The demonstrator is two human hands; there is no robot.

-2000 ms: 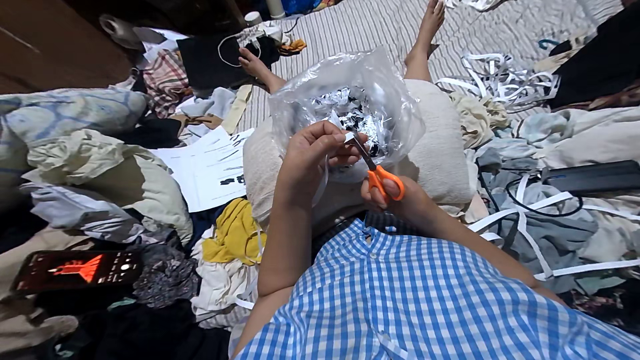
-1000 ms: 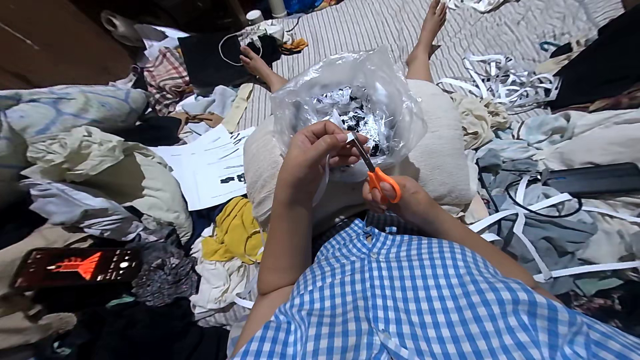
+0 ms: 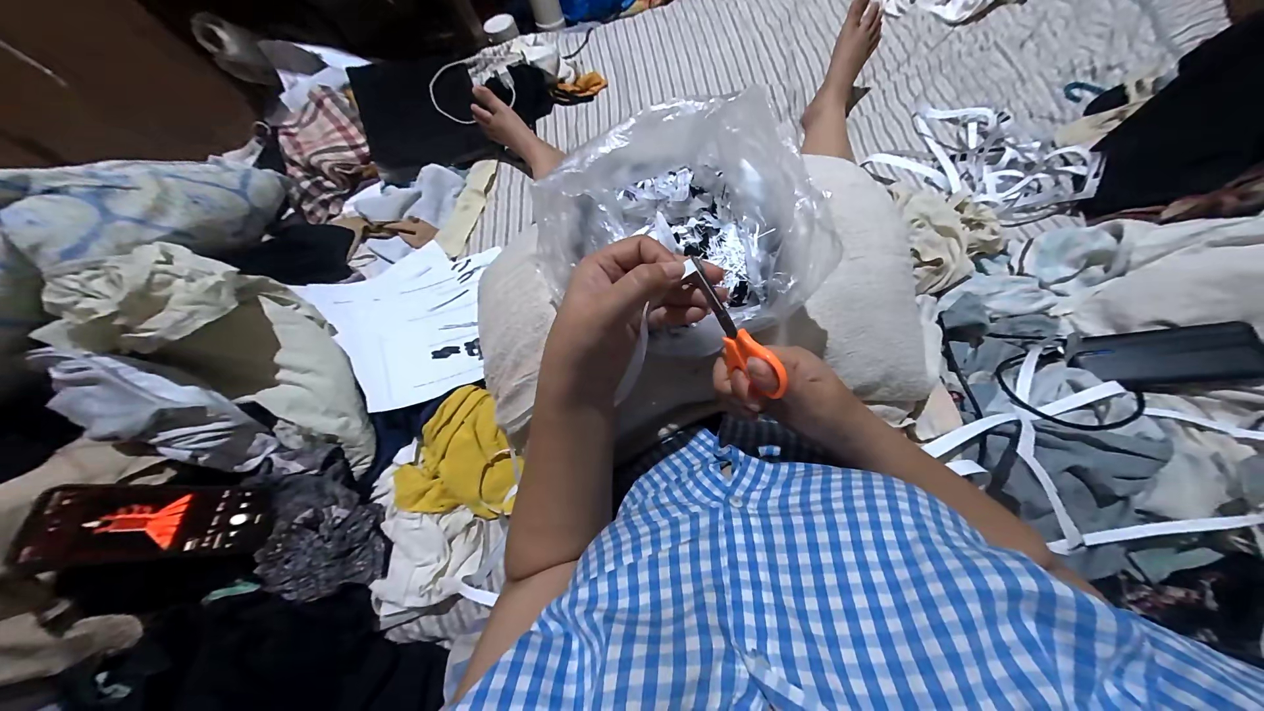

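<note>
My left hand (image 3: 632, 296) pinches a narrow white strip (image 3: 639, 346), whose length hangs down beside the wrist. In my right hand (image 3: 785, 390) are orange-handled scissors (image 3: 755, 363), their blades pointing up and left to the strip's end at my left fingertips. Whether the blades are parted is hard to tell. Just beyond both hands, a clear plastic bag (image 3: 681, 128) stands open on a cream cushion (image 3: 874, 286) across my lap. Small white, black and shiny cut pieces (image 3: 736, 247) lie inside the bag, partly hidden by my left hand.
Printed paper sheets (image 3: 390, 326) and a yellow cloth (image 3: 459, 454) lie at left, near a lit phone (image 3: 143, 523). White strips (image 3: 987, 163) are heaped at the upper right; longer ones cross grey cloth (image 3: 1106, 454) beside a black power bank or phone (image 3: 1170, 354).
</note>
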